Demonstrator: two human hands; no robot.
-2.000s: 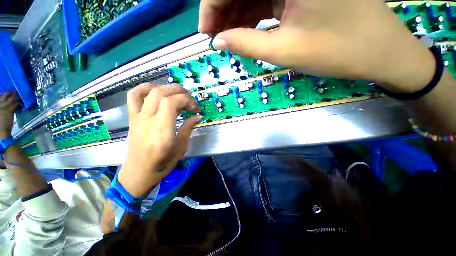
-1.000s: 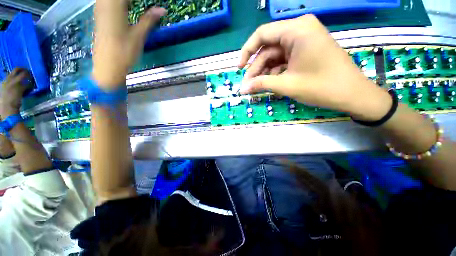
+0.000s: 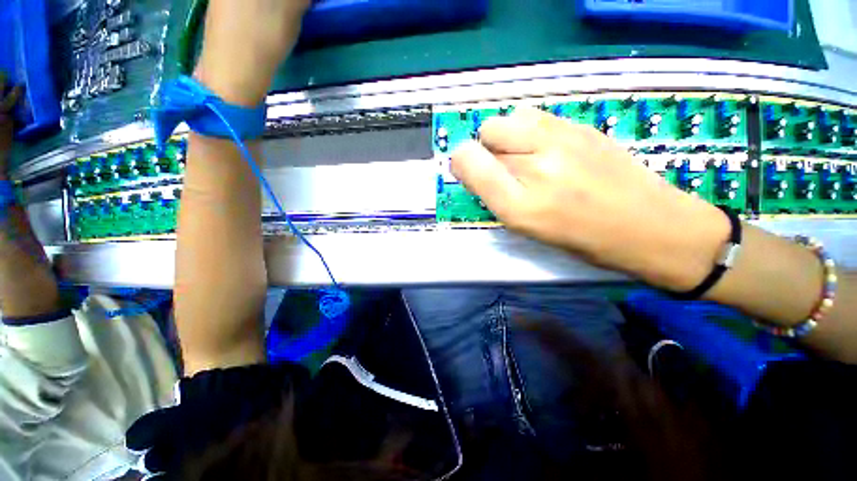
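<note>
A green PCB panel (image 3: 648,122) with blue parts and small white-topped capacitors lies in the silver conveyor rails (image 3: 395,258). My right hand (image 3: 573,193) is over its left end, back up, with fingers curled down at the board; any part under the fingertips is hidden. My left hand (image 3: 252,33) is cut off by the top edge, beside the left blue parts bin (image 3: 404,17); its fingers are out of the picture. The blue wrist strap (image 3: 221,115) is on my left wrist, its thin cord hanging across the rails.
A second blue bin (image 3: 695,13) stands at the top right on the green mat (image 3: 536,56). Another panel (image 3: 127,193) lies left of my left forearm. Metal parts (image 3: 103,47) are spread at the upper left. A neighbour's arm (image 3: 23,258) and blue bin (image 3: 33,70) are at far left.
My left hand has moved up, out past the top edge. My right hand has turned palm-down, fingers at the panel's left end. The bins and panel sit further right and higher in the picture.
</note>
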